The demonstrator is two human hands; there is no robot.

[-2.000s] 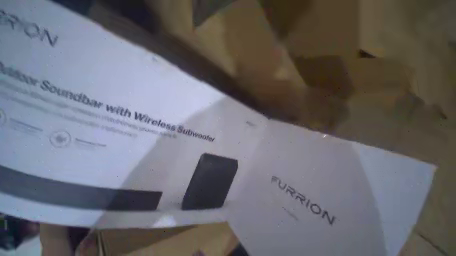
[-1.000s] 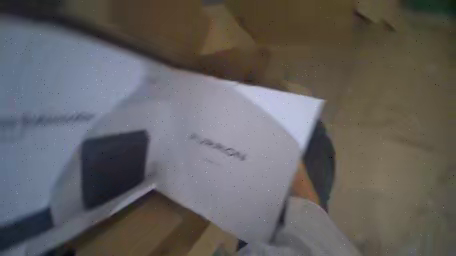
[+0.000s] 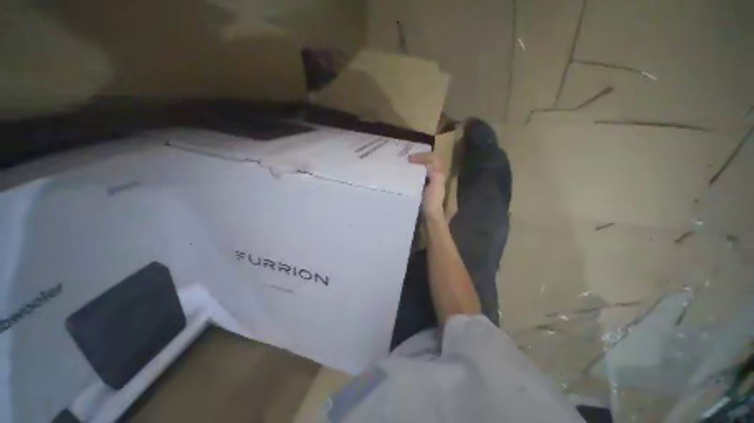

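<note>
The large white retail box with black FURRION print and a picture of a dark speaker fills the left and middle of the view, slightly tilted. My right hand holds its upper right edge, fingers over the top corner. Brown carton flaps stand open just beyond that corner, and another narrow brown panel is beside my hand. How far the box sits inside the carton cannot be told. My left hand is not in view.
A brown cardboard surface lies below the box at the bottom. My dark-trousered leg is right of the box. Scuffed cardboard sheets cover the floor at right, with shiny clear film scraps at lower right.
The white box's end has shifted left and lower in view, and its top face now shows. My right arm and hand have come into clear view at its corner. More floor shows at right.
</note>
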